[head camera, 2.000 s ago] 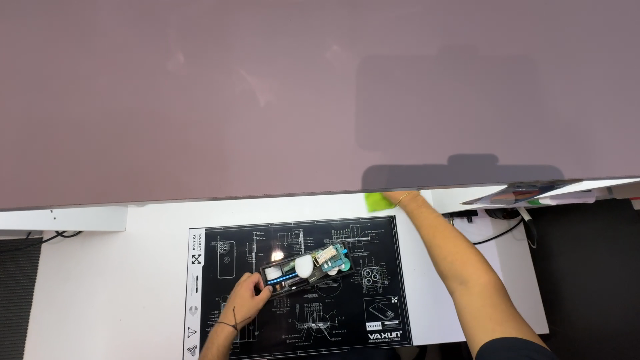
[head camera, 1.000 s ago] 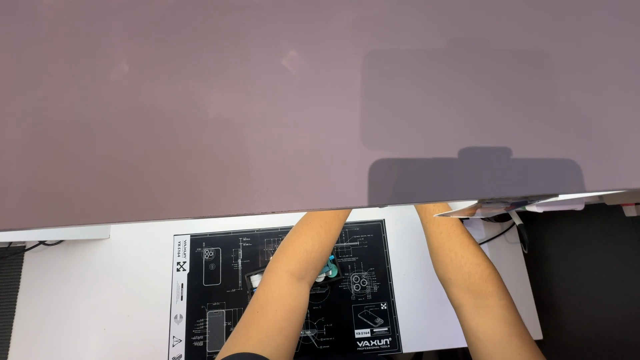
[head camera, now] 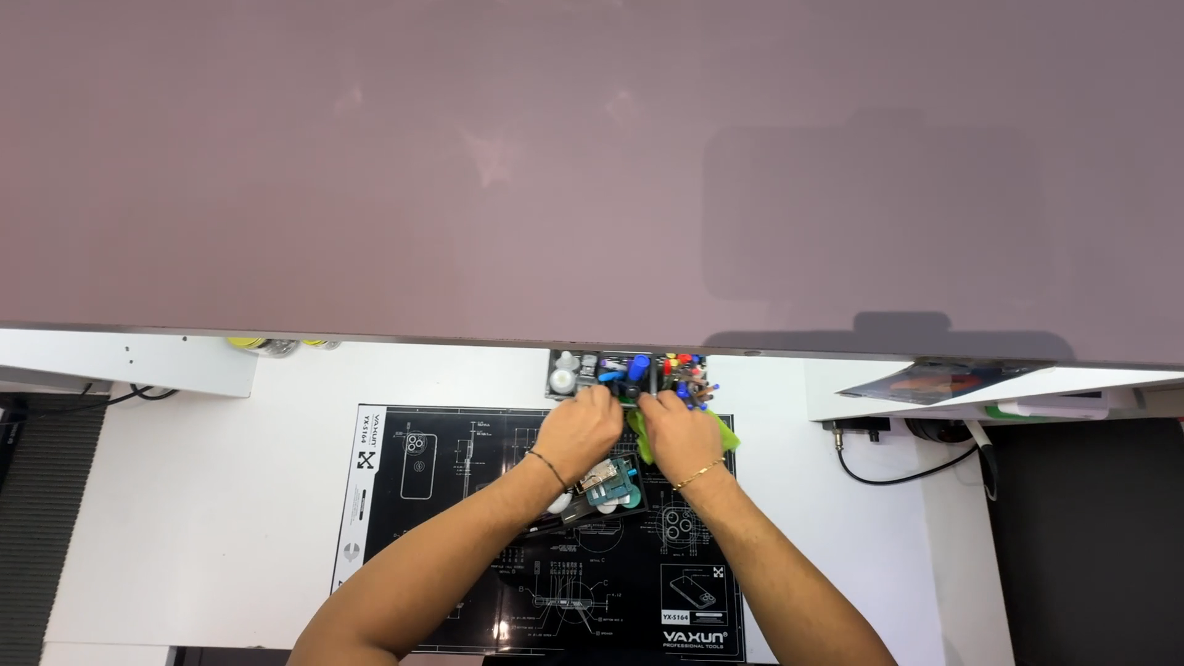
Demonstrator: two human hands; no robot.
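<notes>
Both hands are at the front edge of a dark organizer (head camera: 603,359) that holds pens, markers and small bottles. My left hand (head camera: 581,428) has its fingers curled at the organizer's front, near a white-capped bottle (head camera: 561,380). My right hand (head camera: 680,427) is just to the right, with a bright green cloth (head camera: 725,431) under and beside it. What the fingertips grip is hidden. Below my hands, a small dark tray (head camera: 645,499) with teal and white items lies tilted on the black Yaxun work mat (head camera: 518,578).
A large mauve panel (head camera: 416,185) hangs across the upper view above the white table (head camera: 203,518). White shelf units (head camera: 185,361) stand at both sides. Yellow-lidded containers (head camera: 276,347) are at the back left, and a black cable (head camera: 888,481) loops at the right.
The organizer of pens and bottles now shows below the panel, where it was not visible before. Both hands, hidden behind the panel one second ago, are back in view. The green cloth now lies on the mat's upper right.
</notes>
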